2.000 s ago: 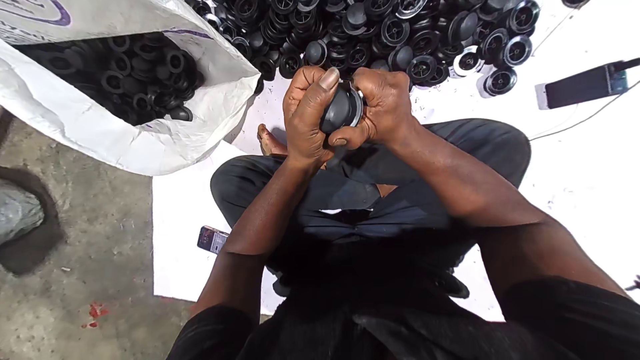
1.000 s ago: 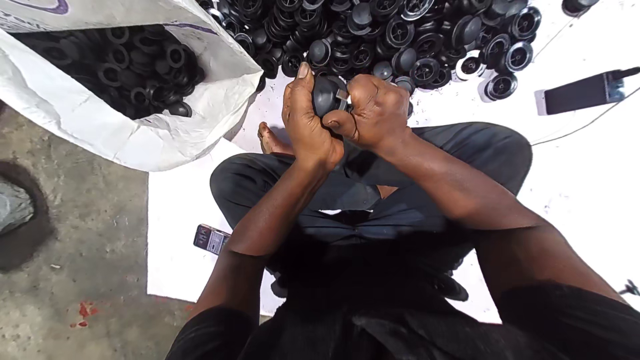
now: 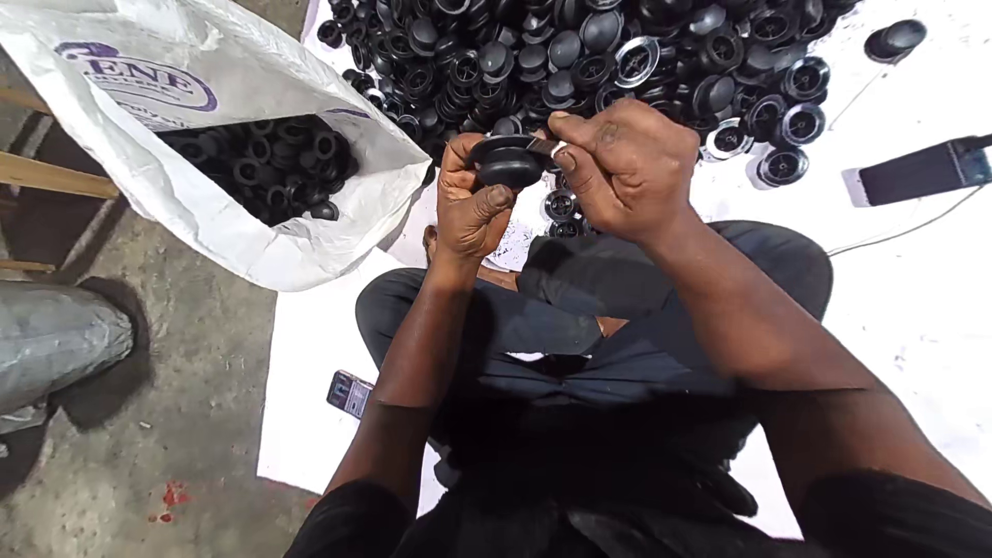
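Note:
My left hand [image 3: 474, 203] grips a round black domed part with a wide flange [image 3: 508, 164], its dome turned toward me. Pinched between thumb and fingers of my right hand [image 3: 632, 167] is a small flat blade-like tool [image 3: 541, 146], which meets the flange's right edge. Just beyond both hands lies a large heap of similar black round parts [image 3: 535, 62]; some show spoked undersides, others smooth domes. To the left of my left hand, an open white woven sack [image 3: 310, 252] holds black rings or round parts [image 3: 260, 167].
A dark rectangular device [image 3: 914, 172] with a cable lies on the white sheet [image 3: 907, 325] at right. One domed part [image 3: 903, 37] sits apart at upper right. A phone [image 3: 349, 393] lies beside my left forearm. A grey wrapped bundle [image 3: 58, 349] rests on the concrete floor.
My hands have drawn apart from their close grip around the part. The flange and the blade-like tool now show plainly, and my right hand is farther from my left.

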